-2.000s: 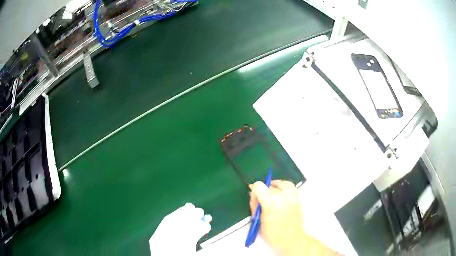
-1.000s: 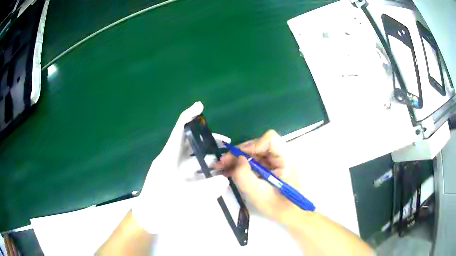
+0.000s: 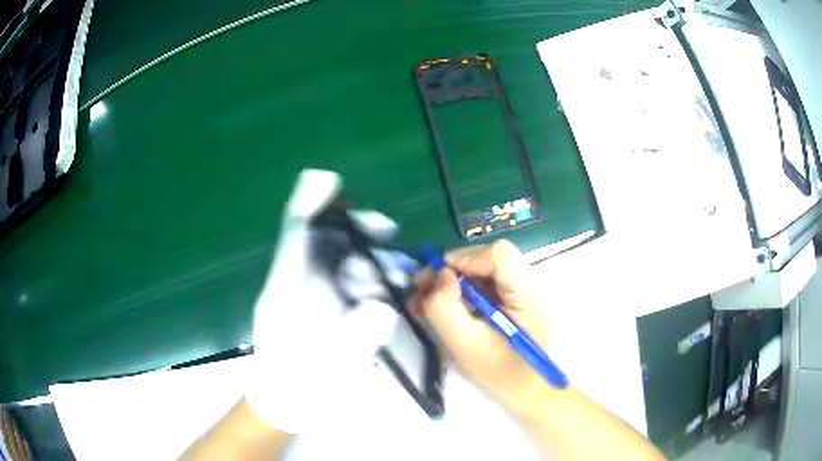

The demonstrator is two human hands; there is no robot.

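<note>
My left hand (image 3: 302, 315), in a white glove, grips a dark phone middle frame (image 3: 431, 369) at the lower centre; the hand and the frame's upper end are blurred. The frame is tilted over the white paper (image 3: 162, 405). My right hand (image 3: 491, 315), bare, holds a blue pen (image 3: 514, 335) with its tip end up and left, close to the held frame. Whether the pen touches the frame is unclear. A second phone middle frame (image 3: 439, 149) lies flat on the green belt (image 3: 225, 180) beyond my hands, its copper-patched end away from me.
A black pocketed tray (image 3: 36, 99) is at the upper left. A white sheet (image 3: 649, 153) with small marks lies right of the belt. Beyond it, a white fixture (image 3: 744, 117) carries another frame (image 3: 790, 126). Dark frames (image 3: 735, 369) show below the fixture.
A frame now lies on the belt where there was none one second ago. One of the two frames on the fixture is no longer seen. Both hands remain around the held frame, my left hand blurred.
</note>
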